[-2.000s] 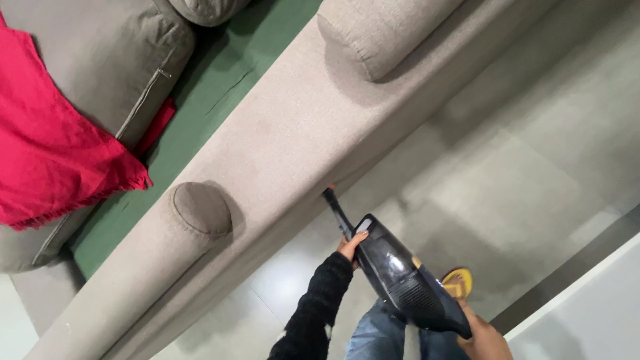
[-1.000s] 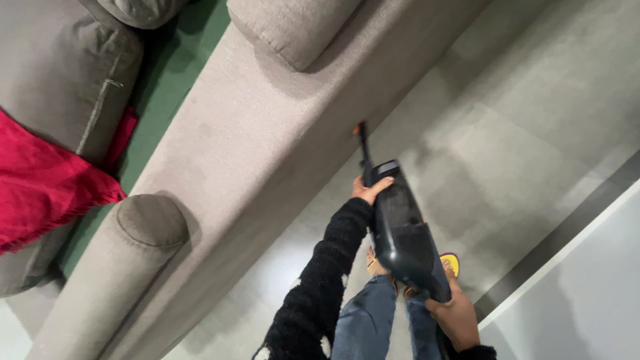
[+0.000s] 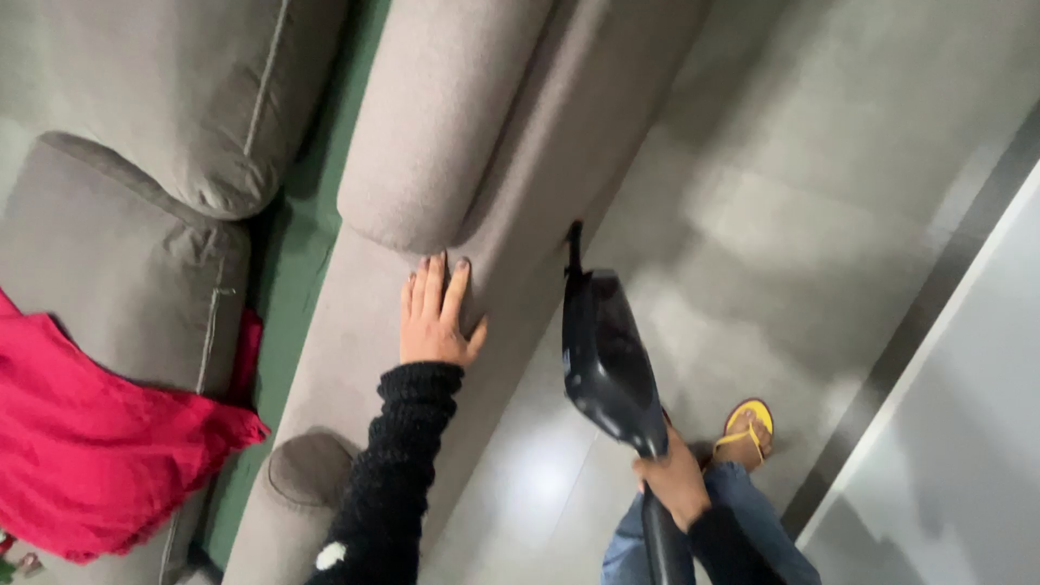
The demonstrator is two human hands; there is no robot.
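My right hand grips the handle of a black handheld vacuum cleaner. The vacuum's narrow nozzle points up the view, at the lower side of a beige fabric sofa. My left hand lies with fingers spread on the sofa's flat top edge, its fingertips by the end of a beige bolster cushion. Nothing is held in it. Behind my left sleeve, a second, shorter-looking bolster is partly hidden.
Grey cushions and a red fringed cloth lie left of a green strip of fabric. A grey tiled floor runs along the sofa, with a white surface at right. My foot wears a yellow flip-flop.
My left hand has let go of the vacuum's front and moved left onto the sofa's top edge. My right hand still holds the handle. The view has shifted.
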